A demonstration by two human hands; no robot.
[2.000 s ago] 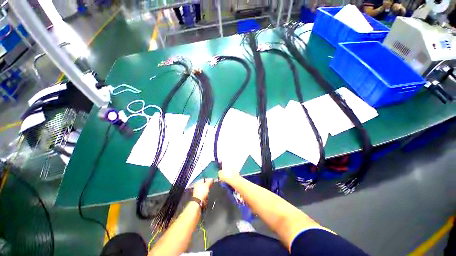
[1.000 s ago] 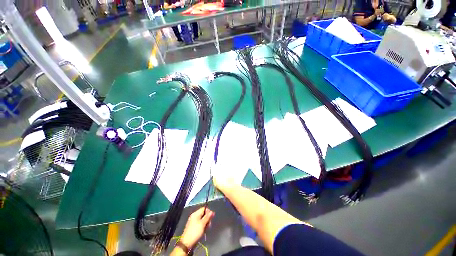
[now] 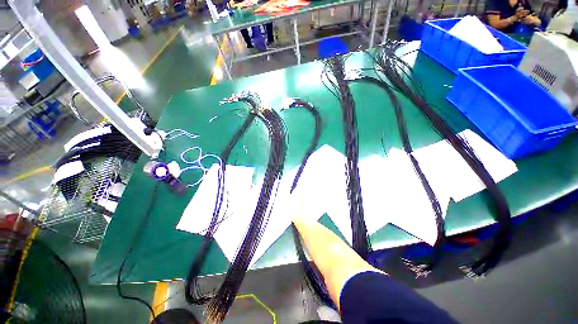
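Note:
Several black cable bundles lie across the green bench (image 3: pixel 136 243), with pale or coloured tips at their ends. My right hand (image 3: pixel 298 207) is closed around a thinner black bundle (image 3: pixel 312 134) over the white paper; its fingers are washed out by glare. This bundle's upper end curves left on the bench and its lower part hangs over the front edge beside my forearm. To its left lies a thick bundle (image 3: pixel 269 171), its lower end past the edge. Another thick bundle (image 3: pixel 352 171) lies to its right. My left hand is out of view.
White paper sheets (image 3: pixel 324 183) lie under the bundles. Blue bins (image 3: pixel 500 104) and an off-white machine (image 3: pixel 550 66) stand at the right. A purple-and-white device (image 3: pixel 163 171) with looped white cord is at the left. A person's hands (image 3: pixel 523 16) show at top right.
My left hand has left the view from near the bench's front edge. My right hand stays on the thinner bundle, whose lower part now shows hanging below it. The camera view has shifted.

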